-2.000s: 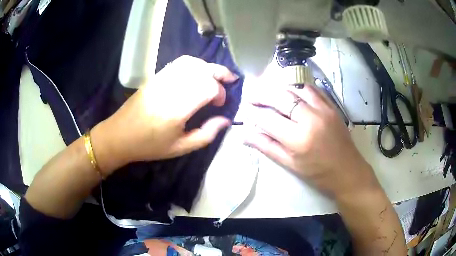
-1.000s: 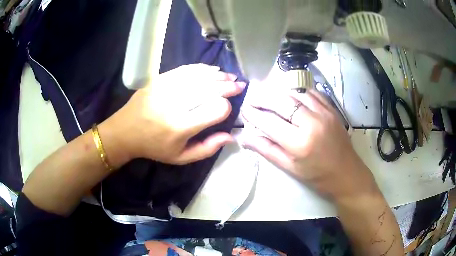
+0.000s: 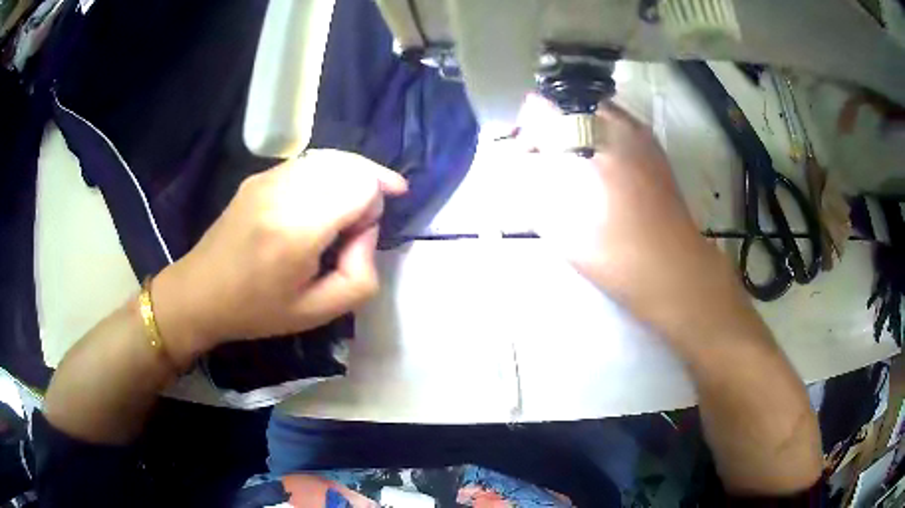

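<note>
The dark purple-navy garment (image 3: 198, 89) covers the left side of the table, with thin white piping (image 3: 124, 174) along its edge. My left hand (image 3: 298, 238) is curled with fingertips together on the garment, holding its cloth. My right hand (image 3: 620, 198) is beside the needle area, right of the cloth; its fingers are washed out by lamp glare and partly behind the machine head (image 3: 506, 60), so I cannot tell what it holds. A narrow white tape (image 3: 515, 377) hangs down to the table's front edge.
Black-handled shears (image 3: 779, 238) lie at right, with slim tools (image 3: 797, 129) beside them. A ribbed cream knob (image 3: 583, 132) hangs under the machine head. A white upright bar (image 3: 288, 84) stands at left. Dark scraps (image 3: 886, 268) lie at far right. The white table (image 3: 447, 347) ends before my lap.
My left hand has moved left and down, pulling the cloth edge left from the needle area. My right hand has moved up and forward beneath the machine head. The tape now hangs straighter.
</note>
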